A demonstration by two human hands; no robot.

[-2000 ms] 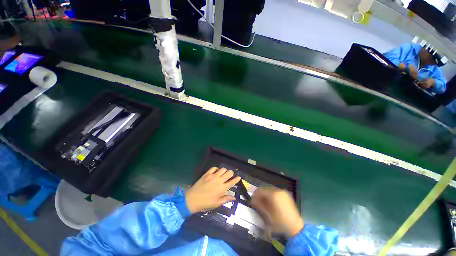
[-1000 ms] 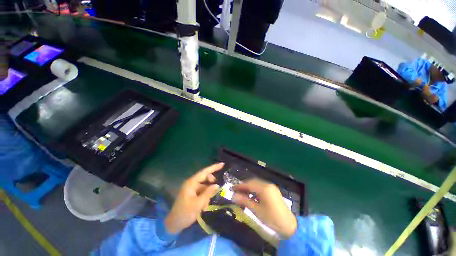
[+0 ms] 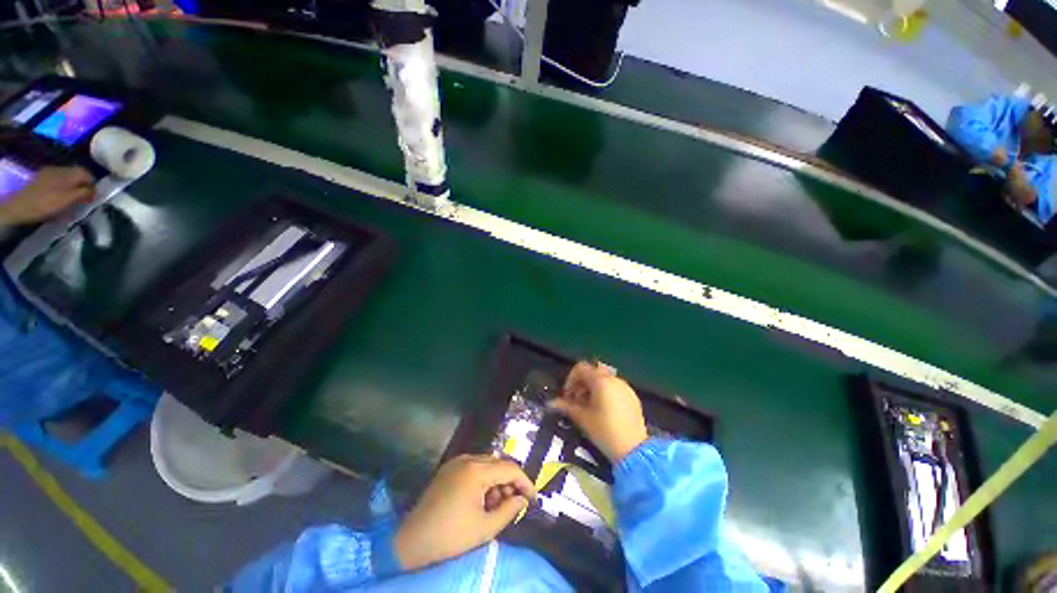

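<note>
An open tablet unit (image 3: pixel 568 500) lies in a black foam-lined tray (image 3: pixel 510 368) in front of me, with silver-white flat parts and black bands showing. My left hand (image 3: pixel 469 510) is at the unit's near left side, its thumb and fingers closed on a yellow strip (image 3: pixel 549 474). The strip lies across the unit toward my right sleeve. My right hand (image 3: pixel 603 408) is over the upper part of the unit, fingertips pinched together at the board (image 3: pixel 527 415). Whether they hold anything is hidden.
Another unit in a tray (image 3: pixel 261 290) lies left, and one (image 3: pixel 924 475) at right. A white bin (image 3: pixel 214 452) stands below the edge. A taped post (image 3: pixel 415 116), white roll (image 3: pixel 122 152), and pale-yellow ribbon (image 3: pixel 974 510) show. Another person's hand (image 3: pixel 49 195) is far left; someone works far right.
My right hand has moved up over the board. My left hand has moved lower and closed on the yellow strip. Another person's hand has appeared at left, and the right tray shows more fully.
</note>
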